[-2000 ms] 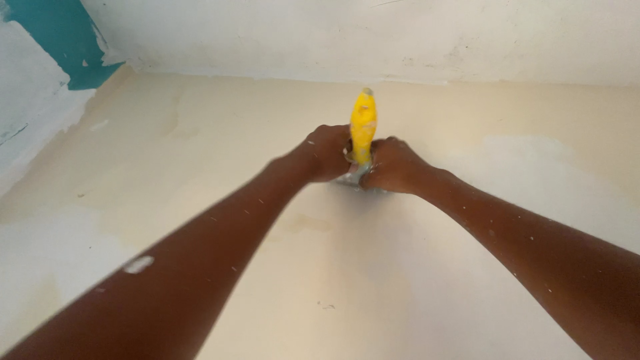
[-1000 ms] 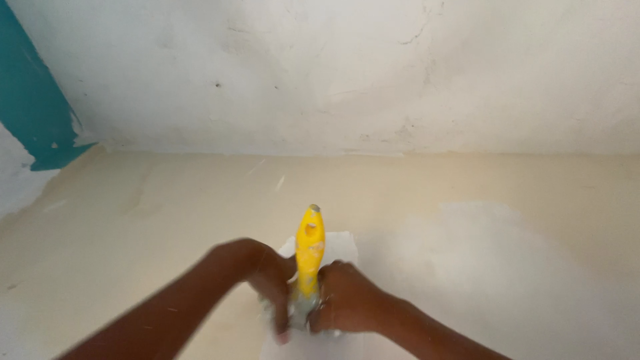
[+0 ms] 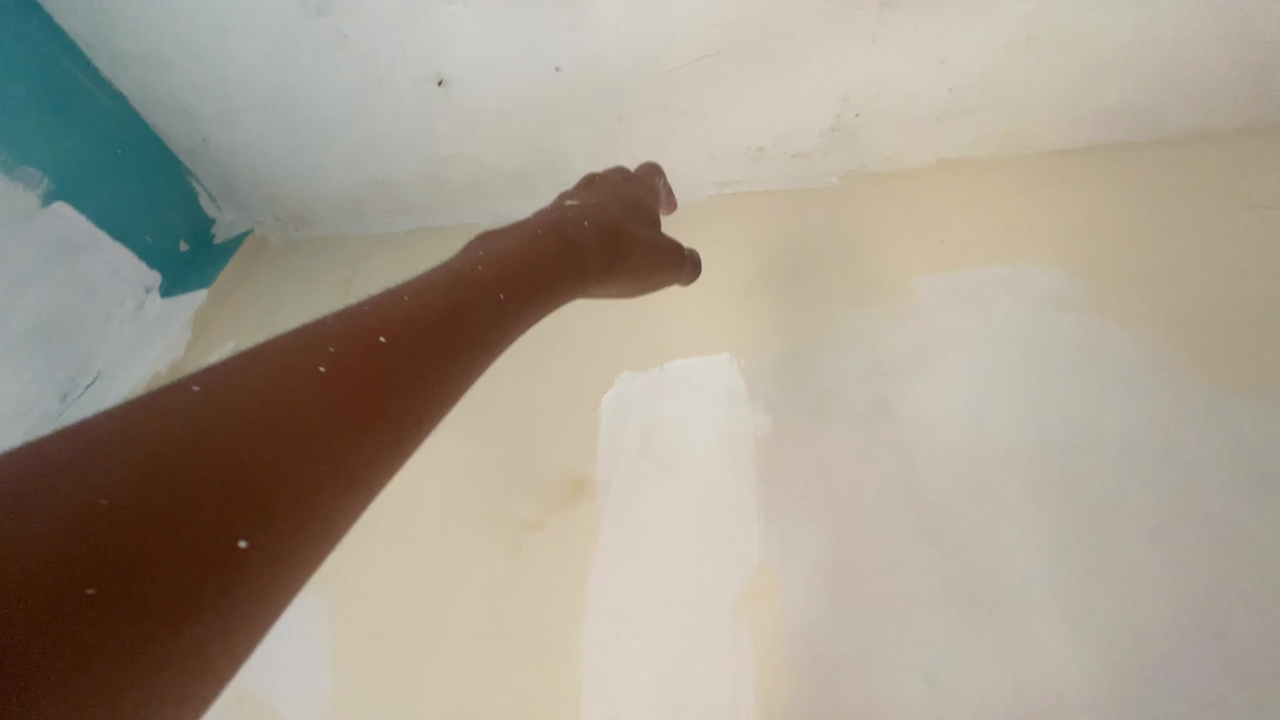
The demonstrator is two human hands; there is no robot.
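My left hand [image 3: 630, 230] is raised toward the line where the cream wall [image 3: 470, 450] meets the white ceiling [image 3: 620, 90]. Its thumb and fingers are apart and nothing shows between them. White specks dot the forearm. Below the hand, a fresh white strip of filler or paint [image 3: 675, 530] runs down the wall to the bottom of the view. To its right lies a broad, paler whitish patch [image 3: 980, 480]. My right hand is out of view, and so is the yellow-handled scraper or putty knife.
At the upper left, a teal painted band [image 3: 100, 140] borders the ceiling, with a rough white patch [image 3: 70, 300] beneath it. The ceiling carries small dark marks and fine cracks. A smaller whitish patch [image 3: 290, 660] shows low on the wall at left.
Both hands were together at the yellow-handled tool; now my left hand is raised off it, and my right hand and the tool have left the view. The white strip stands uncovered.
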